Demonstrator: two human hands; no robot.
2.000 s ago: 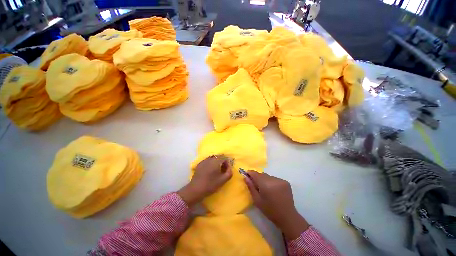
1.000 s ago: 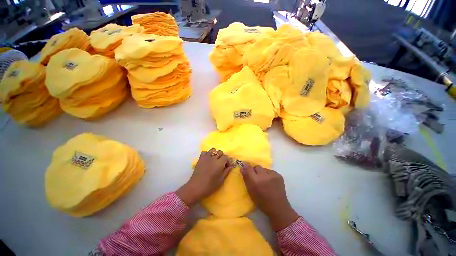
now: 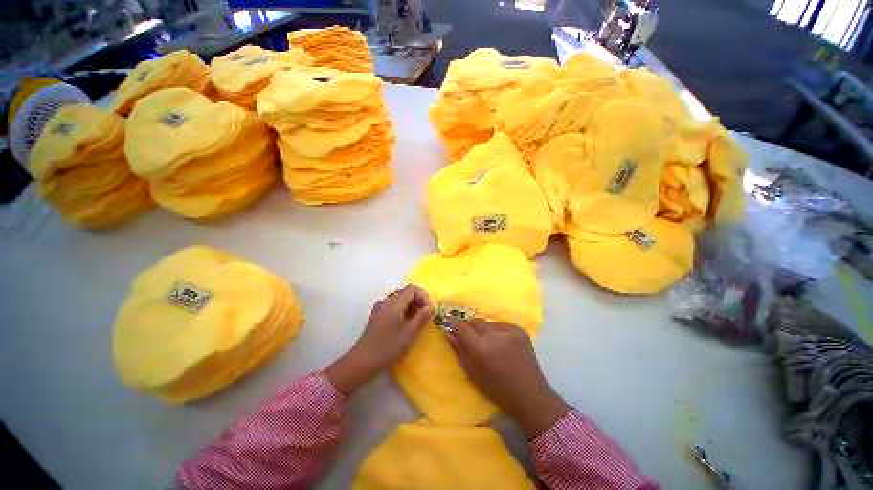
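A yellow fabric panel (image 3: 483,278) with a wavy outline lies flat in front of me. Its small pale label (image 3: 455,312) with dark print shows between my hands. My left hand (image 3: 394,325) is at the label's left end, thumb and fingertips pinched together; whether a thread is between them is too small to tell. My right hand (image 3: 498,362) holds the thread snips (image 3: 443,324), whose small metal tip shows at the label's lower left edge; the rest is hidden in the hand. Another yellow panel (image 3: 445,459) lies nearest me, cut off by the bottom edge.
A low yellow stack (image 3: 206,325) stands at left front. Tall yellow stacks (image 3: 325,144) stand at back left, a loose yellow heap (image 3: 613,144) at back right. A clear plastic bag (image 3: 756,254), grey straps (image 3: 823,373) and a metal clip (image 3: 708,464) lie at right.
The view has shifted, so the table things sit further right. My hands have moved apart and the label shows between them; the snips' tip is now at its lower left.
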